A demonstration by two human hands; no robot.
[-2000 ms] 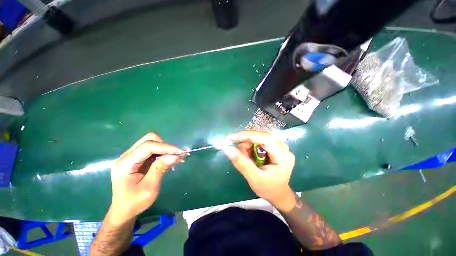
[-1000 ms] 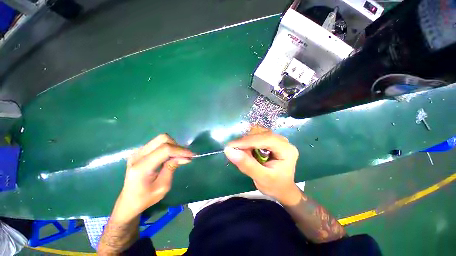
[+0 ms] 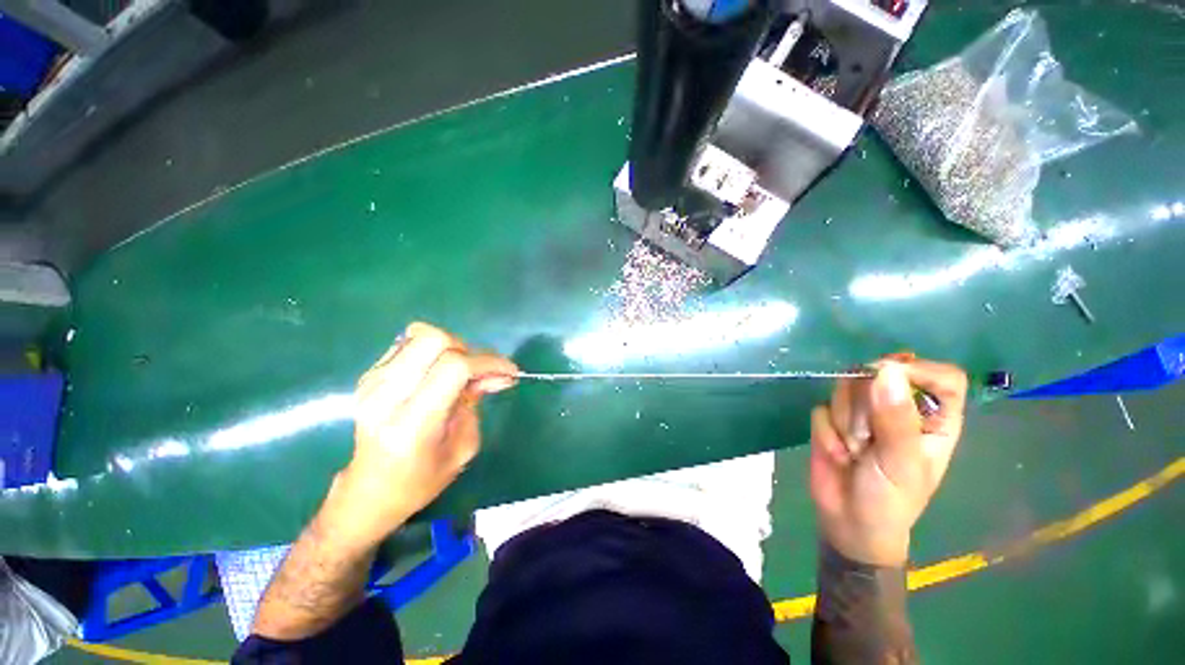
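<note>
A thin pale wire (image 3: 689, 377) runs straight and level between my two hands, above the front part of the green bench. My left hand (image 3: 429, 396) pinches its left end between thumb and fingers. My right hand (image 3: 897, 435) pinches its right end. A small lime-green tool (image 3: 925, 401) is held in my right fist, mostly hidden by the fingers.
A long black screwdriver (image 3: 689, 98) hangs in front of the screw feeder (image 3: 786, 117). Small screws (image 3: 659, 283) lie heaped beside the feeder. A bag of screws (image 3: 962, 150) lies to the right. A bagged bolt (image 3: 1072, 292) and small black cap (image 3: 999, 379) sit near the bench edge.
My right hand has moved far to the right, and a much longer stretch of wire shows between my hands. The black screwdriver has swung left across the view, uncovering the bag of screws.
</note>
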